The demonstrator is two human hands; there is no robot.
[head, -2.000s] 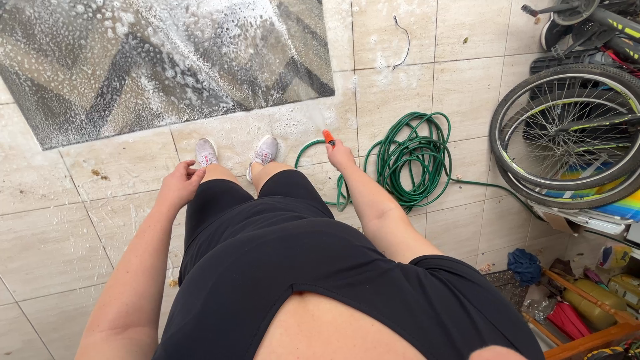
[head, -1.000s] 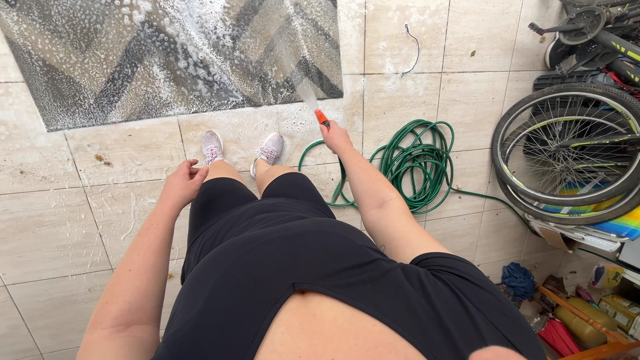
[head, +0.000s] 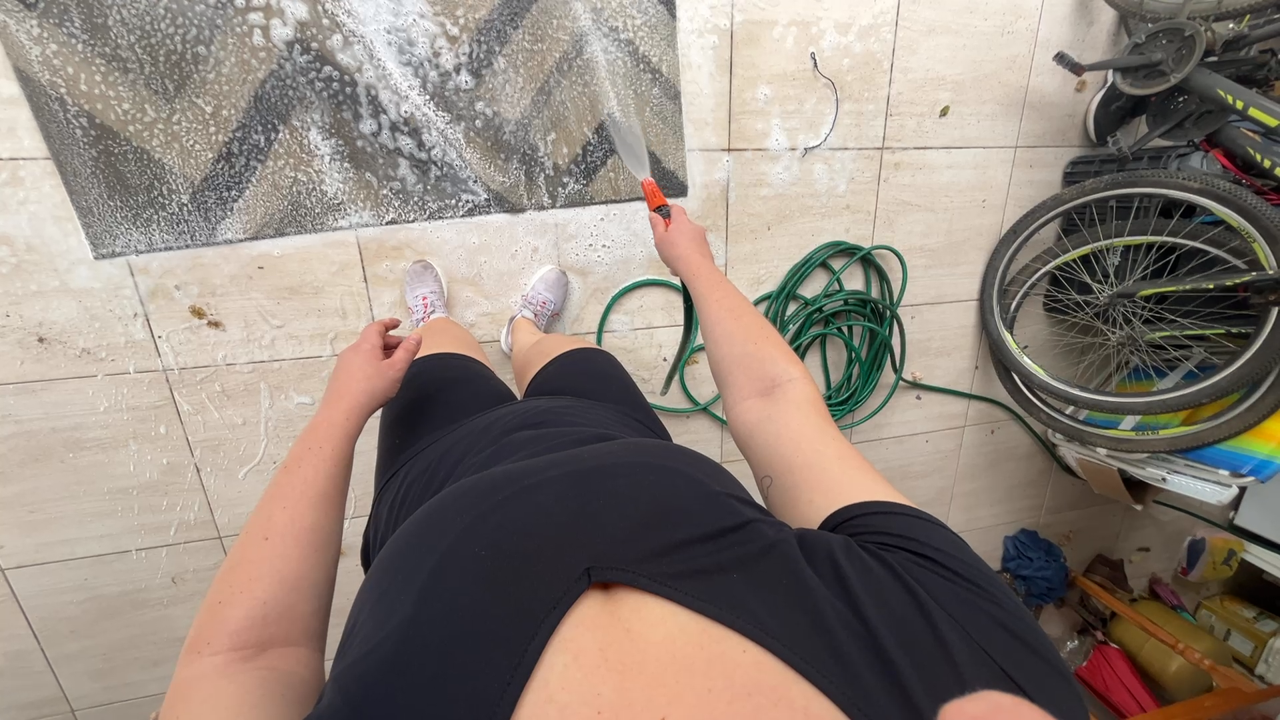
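My right hand grips an orange and black hose nozzle, which points away from me over the near right corner of a patterned rug. A fan of water leaves its tip and lands on the rug, whose grey, beige and dark zigzags are wet and covered with white foam. The green garden hose lies in loose coils on the tiles to the right of my right forearm. My left hand hangs beside my left thigh, fingers loosely curled, with nothing seen in it.
Pale floor tiles with wet streaks surround my feet. A bicycle wheel and bicycle parts stand at the right, the hose running toward them. Below are a blue cloth, a red umbrella and other stored items. A thin dark cord lies on the tiles.
Water now sprays from the nozzle; two seconds ago no clear jet showed. My right hand has swung the nozzle a little, its jet now over the rug's near right corner. The left hand stays by the thigh.
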